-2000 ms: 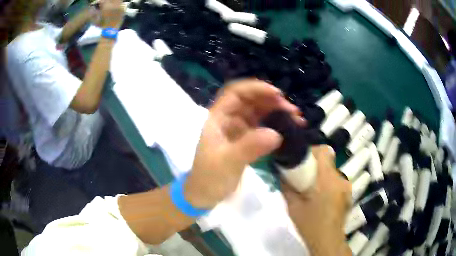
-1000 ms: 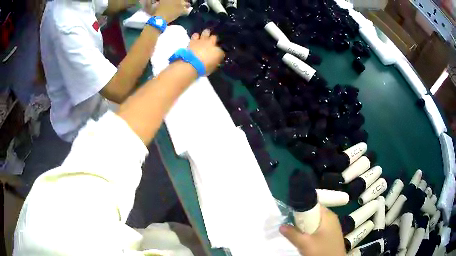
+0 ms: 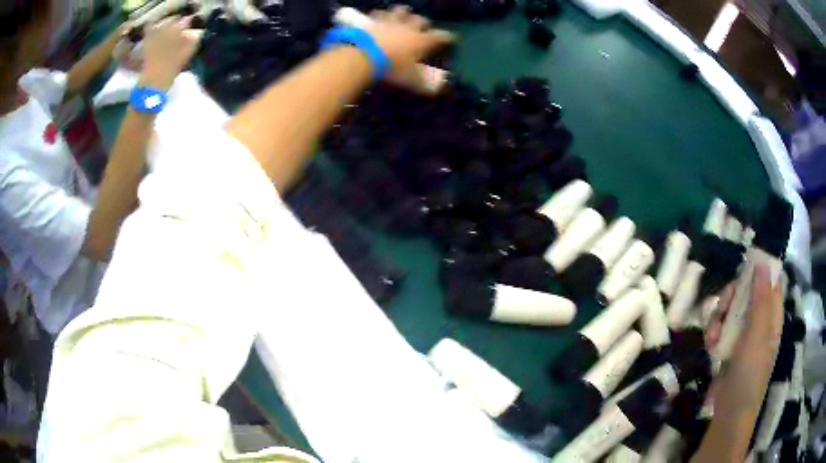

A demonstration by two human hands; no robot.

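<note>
My left hand (image 3: 408,50), with a blue wristband, is stretched over the far part of the heap of black caps (image 3: 435,172). Its fingers are apart and nothing shows in them. My right hand (image 3: 747,298) is blurred among the cream-and-black assembled units (image 3: 625,271) at the right; its fingers are partly hidden, so its grip is unclear. One assembled unit (image 3: 533,306) lies sideways beside the caps. Another unit (image 3: 475,375) lies at the inner table edge, black end toward the lower right.
White sheets (image 3: 335,316) run along the near edge of the green table (image 3: 652,118), partly under my left sleeve. White pieces (image 3: 725,81) line the curved far edge. A person in white (image 3: 45,199) works close at the left, hands at the table.
My left hand has moved from the white sheets' edge out over the caps. My right hand has moved right to the pile; the unit it held upright is no longer seen in it.
</note>
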